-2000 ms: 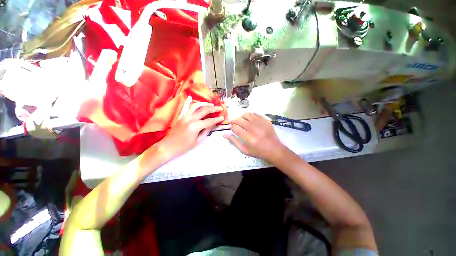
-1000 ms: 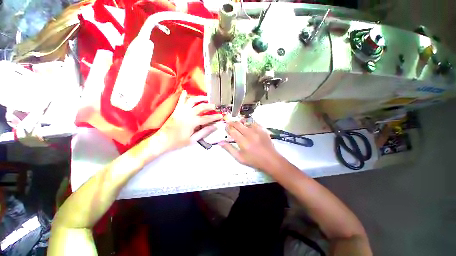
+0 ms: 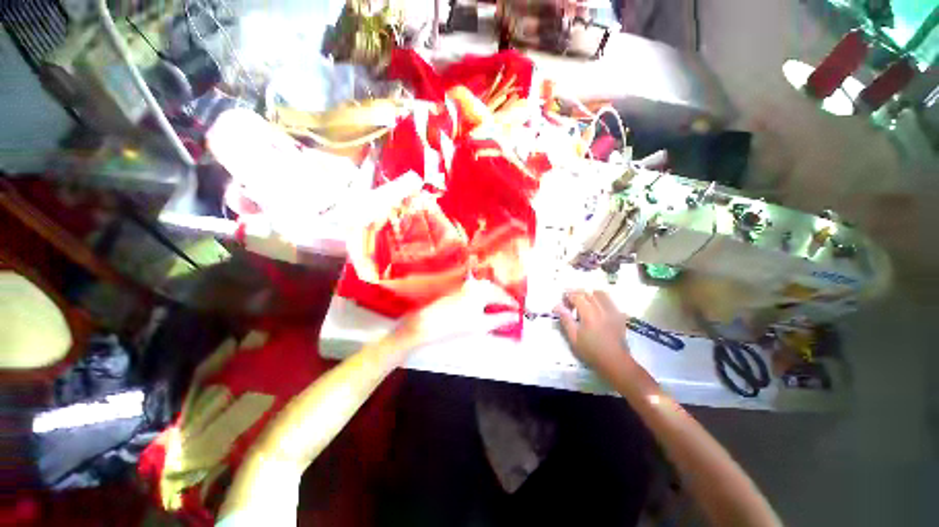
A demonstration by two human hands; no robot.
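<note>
The red garment piece (image 3: 484, 196) lies bunched on the white table left of the sewing machine (image 3: 710, 242). My left hand (image 3: 463, 312) is at its front edge, blurred by glare, with red cloth between and beyond the fingers. My right hand (image 3: 594, 327) rests to the right of the cloth, apart from it, fingers curled down at the table. A small dark slim thing lies between the hands; whether my right fingers hold it cannot be told. The needle area is too blurred to make out.
Dark snips (image 3: 656, 335) and black-handled shears (image 3: 741, 367) lie right of my right hand. Small items sit at the table's right end. Tan-gold strips (image 3: 340, 124) lie at the back left. Red pieces with gold edging (image 3: 221, 412) are piled low on the left, near a chair (image 3: 31, 321).
The view has swung up and back, showing more of the room. The left hand and cloth edge have come away from the needle area towards the front. The hands are farther apart.
</note>
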